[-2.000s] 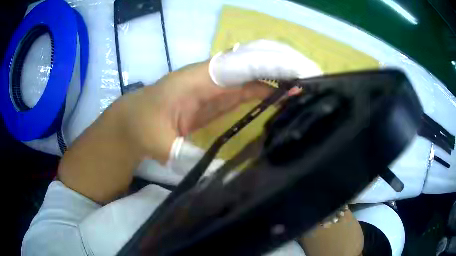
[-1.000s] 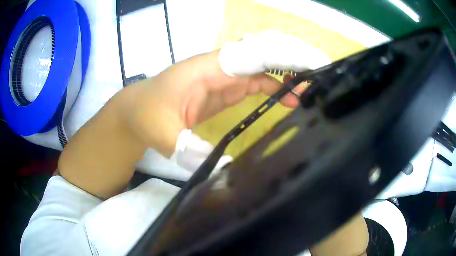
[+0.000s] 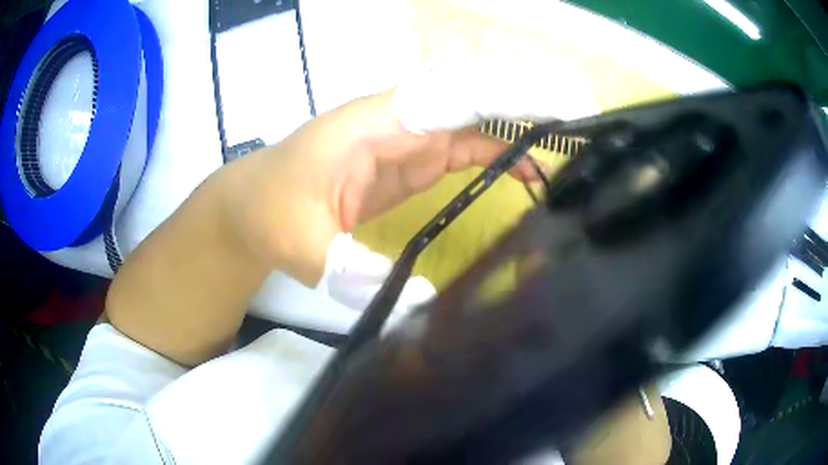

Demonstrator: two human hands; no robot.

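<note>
A black phone middle frame (image 3: 545, 300), large and blurred, slants across the lower right, close to the camera. My left hand (image 3: 300, 195), with white finger cots, holds its far-side edge between thumb and fingers. A strip with small dark ladder-like bars (image 3: 508, 130) shows beside the fingers, above a yellow backing sheet (image 3: 635, 86). Thin dark prongs, possibly tweezers (image 3: 537, 180), show near the fingertips at the frame's edge. My right hand is hidden behind the frame; only skin at the wrist or forearm (image 3: 635, 436) shows at the bottom.
A blue tape reel (image 3: 127, 118) stands at the left. Another black frame (image 3: 218, 82) lies on the white-covered bench (image 3: 177, 136). Dark strips (image 3: 806, 289) lie at the right edge. A glossy green surface (image 3: 663, 27) runs along the top right.
The phone frame's far end rose and shifted right, then dipped slightly. More of the ladder-like strip now shows beside the left fingers. The left hand has moved slightly right.
</note>
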